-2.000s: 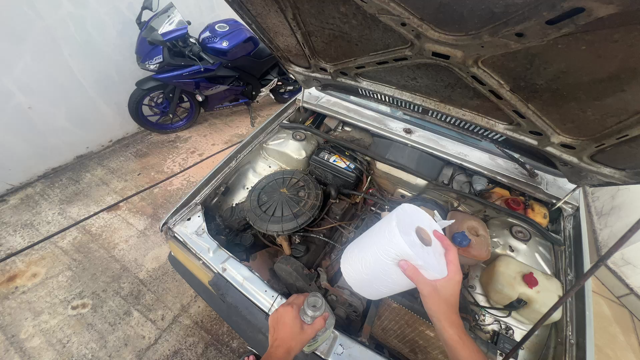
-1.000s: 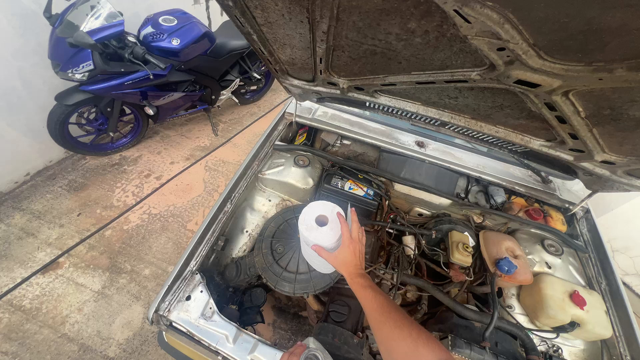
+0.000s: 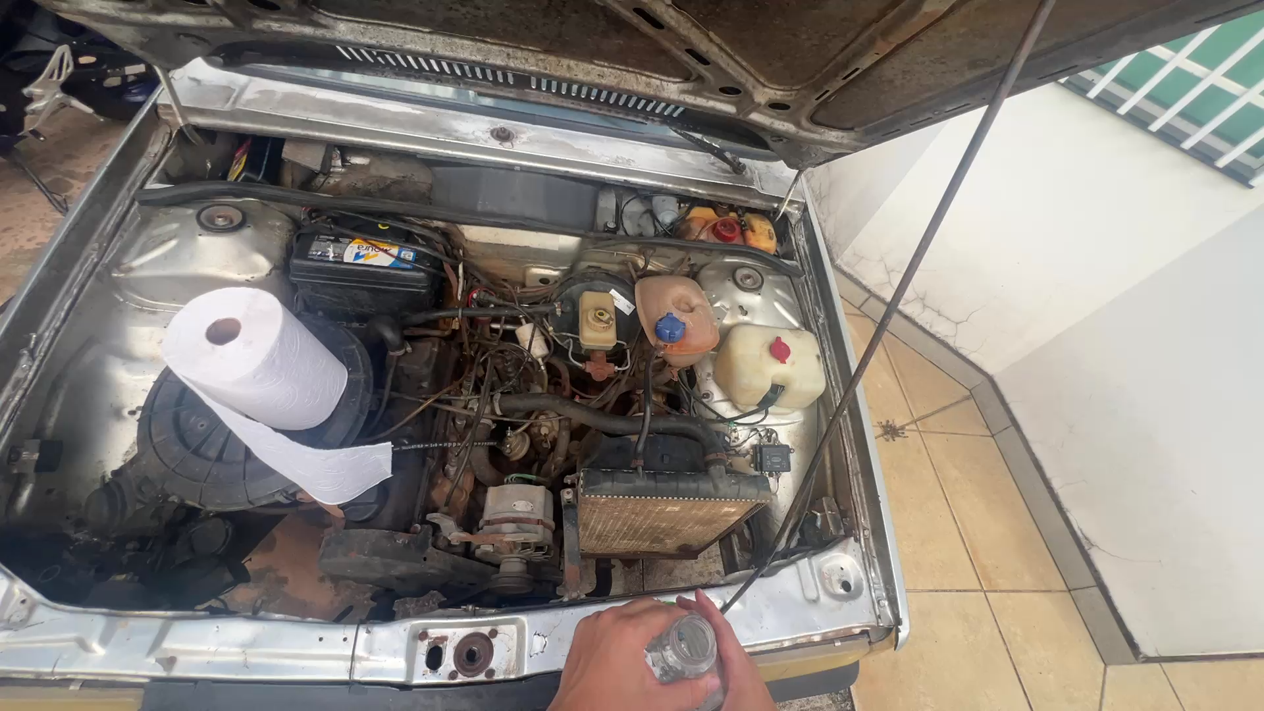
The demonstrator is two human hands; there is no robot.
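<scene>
A clear bottle or jar (image 3: 683, 647) is between my two hands at the bottom, over the car's front panel. My left hand (image 3: 617, 657) wraps it from the left, and my right hand (image 3: 739, 671) closes on it from the right. Its lower part is hidden. The white paper towel roll (image 3: 286, 380) stands on the round black air filter housing (image 3: 183, 439), tilted in the view, with a loose sheet hanging toward the front. Beyond my hands are the radiator (image 3: 657, 518) and the alternator (image 3: 515, 513).
The hood (image 3: 553, 49) is raised on a thin prop rod (image 3: 913, 267) that slants down on the right. A car battery (image 3: 365, 267), a coolant tank with blue cap (image 3: 681, 311) and a white reservoir with red cap (image 3: 770, 365) sit in the bay. A wall (image 3: 1165, 415) rises at right.
My right hand has let go of the paper roll, left it on the air filter housing and moved to the bottle. The view has swung right.
</scene>
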